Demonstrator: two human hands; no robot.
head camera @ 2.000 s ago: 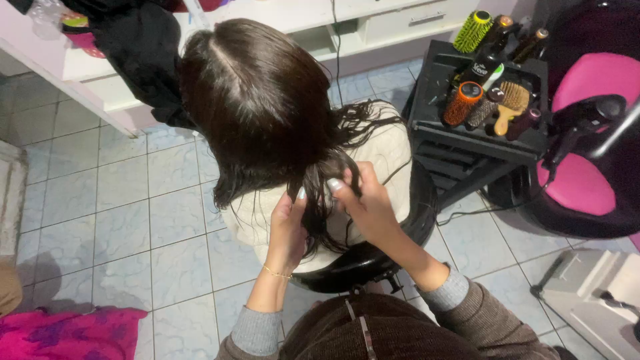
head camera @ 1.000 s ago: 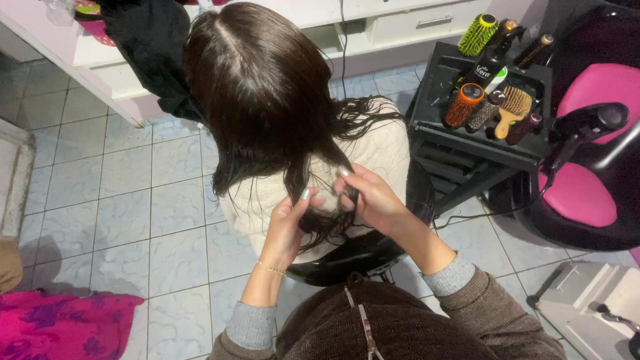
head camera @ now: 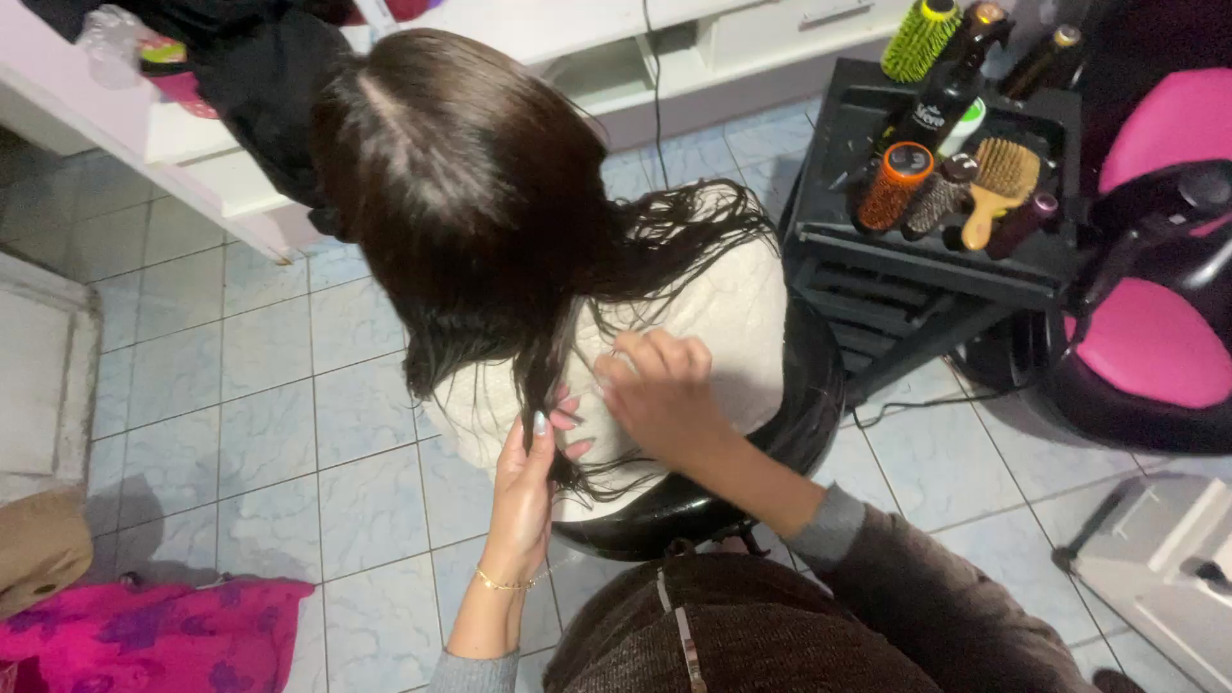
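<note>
A seated person with long, damp dark hair (head camera: 452, 173) has a cream towel (head camera: 722, 327) over the shoulders, in a black chair (head camera: 808, 404). My left hand (head camera: 529, 462) holds a lock of hair (head camera: 544, 385) between thumb and fingers near its lower end. Just right of that lock, my right hand (head camera: 664, 395) is over the towel with its fingers curled. Whether strands are between those fingertips cannot be told. More wet hair spreads over the person's right shoulder side of the picture, on the towel.
A black trolley (head camera: 943, 260) at right bears an orange round brush (head camera: 895, 188), a wooden paddle brush (head camera: 1001, 183), a green brush (head camera: 919, 43) and a spray bottle (head camera: 948, 96). Beyond it are pink-and-black chairs (head camera: 1155, 337) and a hair dryer (head camera: 1136, 221). A white counter (head camera: 770, 29) stands ahead.
Both hands were at the hair's lower ends, close together. My right hand has moved away from my left and its fingers have curled; my left hand still holds hair.
</note>
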